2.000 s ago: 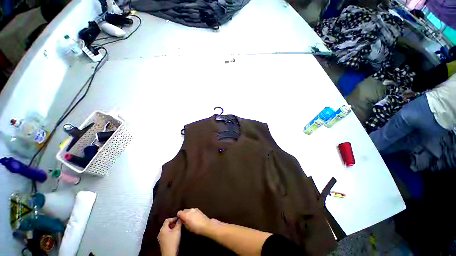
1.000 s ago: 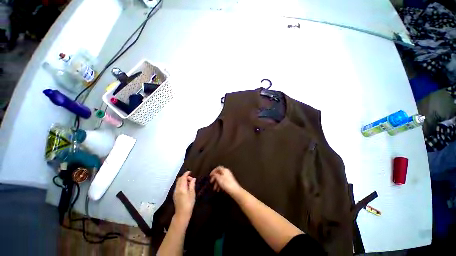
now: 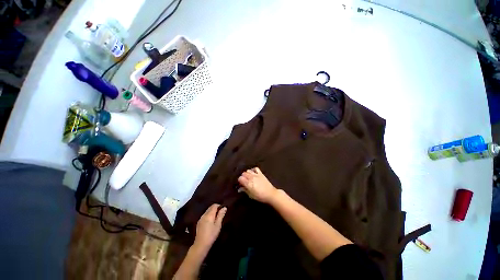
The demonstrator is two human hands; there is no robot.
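A dark brown sleeveless vest (image 3: 323, 169) lies front up on the white table, its lower part running out of the picture's bottom edge. A black hanger (image 3: 323, 76) shows its hook above the neckline. A dark round button (image 3: 304, 134) sits below the neckline. My right hand (image 3: 256, 185) lies on the front, fingers bent at the cloth. My left hand (image 3: 211, 223) is lower and to the left, with thumb and fingertips close together at the cloth. The dark cloth hides what the fingertips touch. A narrow strap (image 3: 156, 208) trails at each side.
A white perforated basket (image 3: 189, 90) with dark items stands upper left. Bottles, a purple bottle (image 3: 92, 80) and a long white bar (image 3: 137, 156) are at left, with black cables. Spray cans (image 3: 458, 148), a red thread cone (image 3: 461, 205) and a thin orange-white item (image 3: 422, 245) lie right.
The view has shifted, so the vest and table things sit farther right and mostly higher. My left hand has moved down the front; my right hand has moved up and is now above it.
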